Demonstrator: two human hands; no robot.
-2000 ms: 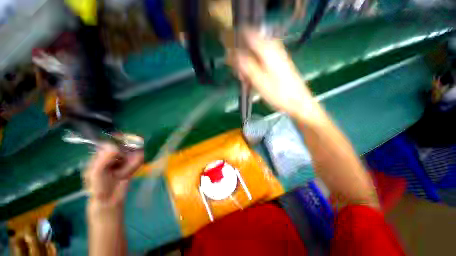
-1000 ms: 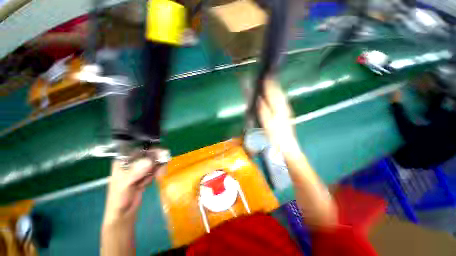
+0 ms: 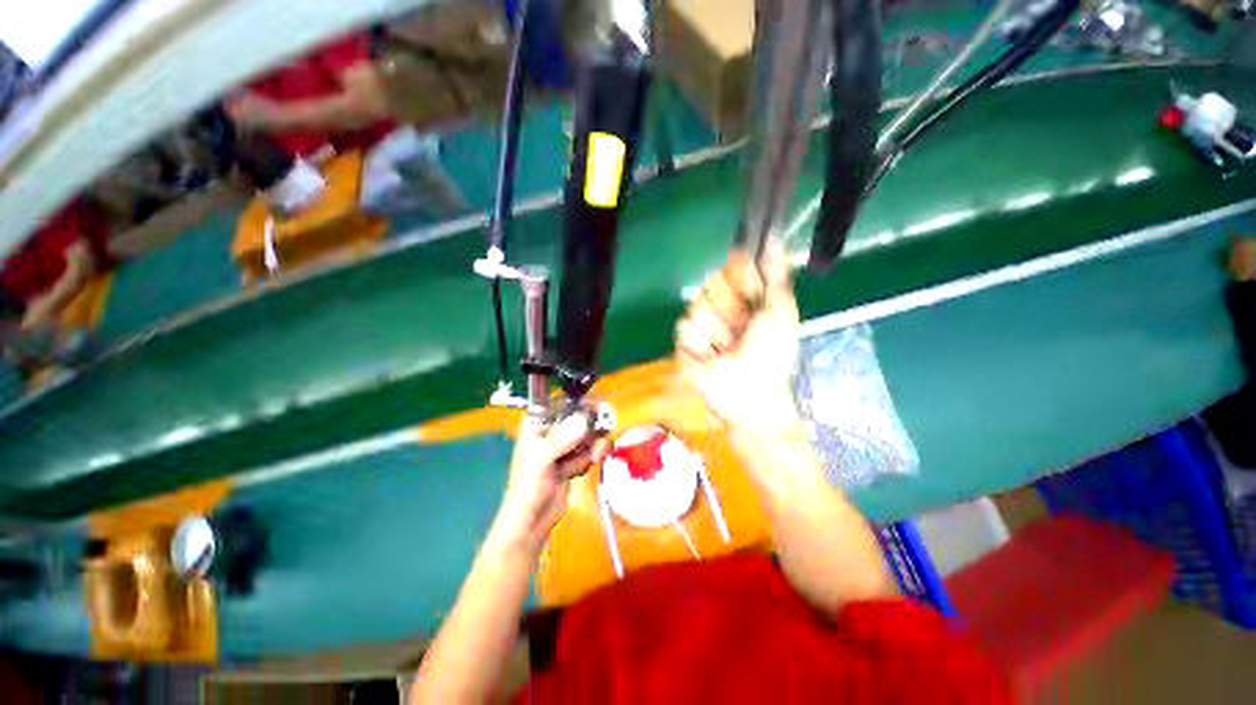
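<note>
A white round appliance body point(image 3: 658, 493) with a red spout part point(image 3: 641, 455) sits on the orange-wrapped fixture point(image 3: 572, 562). White straps trail from it towards me. My left hand point(image 3: 551, 461) is closed around the lower end of the black powered screwdriver point(image 3: 592, 248), just left of the body. The screwdriver hangs upright with a yellow label; its tip is hidden by the hand. My right hand point(image 3: 741, 324) is raised beyond the fixture, fingers curled at the lower end of a grey vertical post; whether it grips anything is unclear.
A bag of screws point(image 3: 854, 406) lies right of the fixture. A green conveyor belt point(image 3: 413, 358) runs behind, with another white-and-red appliance point(image 3: 1209, 121) at far right. Another orange fixture point(image 3: 145, 606) is at left. Blue crates point(image 3: 1164, 503) and a red sheet point(image 3: 1061, 585) are at lower right. People are across the belt.
The view has shifted. My left hand and the screwdriver have moved right, close beside the body. My right hand's fingers are now curled. The body remains on the fixture.
</note>
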